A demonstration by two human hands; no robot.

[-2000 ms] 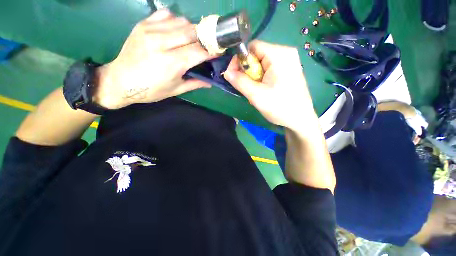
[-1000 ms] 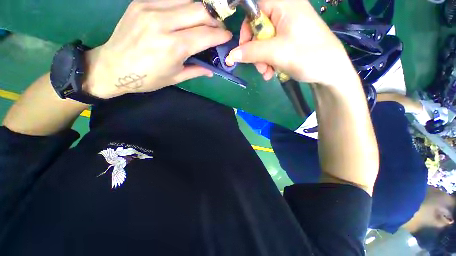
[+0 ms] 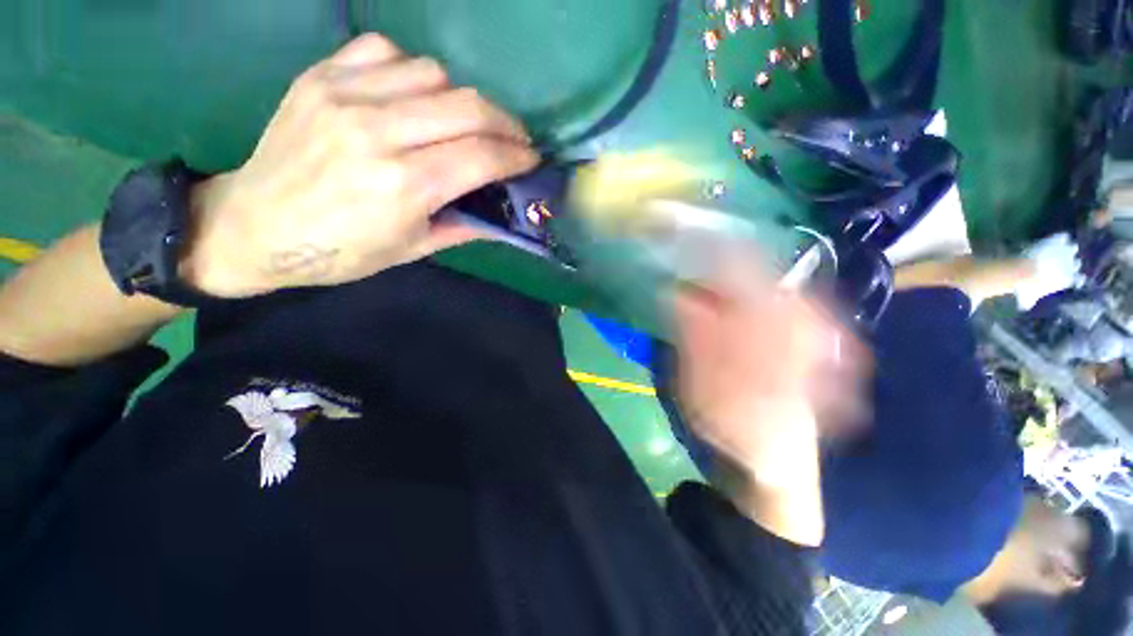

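Note:
My left hand [image 3: 373,168] grips a dark moulded housing [image 3: 500,214] at the bench's near edge. A small copper-coloured piece [image 3: 537,214] shows in the housing's recess. A dark curved band [image 3: 636,93] arcs away behind it. My right hand [image 3: 764,354] is strongly blurred, right of the housing, closed around the mallet's handle end. The mallet [image 3: 634,184] is also blurred; its pale yellow head is just right of the housing. Whether it touches the housing cannot be told.
Loose copper-coloured pieces [image 3: 777,56] lie on the green bench [image 3: 497,62] beyond my hands. Dark housing-and-band assemblies [image 3: 901,155] lie at the right, partly over a white sheet [image 3: 947,230]. Another person in dark blue [image 3: 919,435] is at the right.
My right fingers have left the housing's recess, where the copper-coloured piece now shows. My right hand has moved down, with the mallet head now beside the housing. My left hand still grips the housing.

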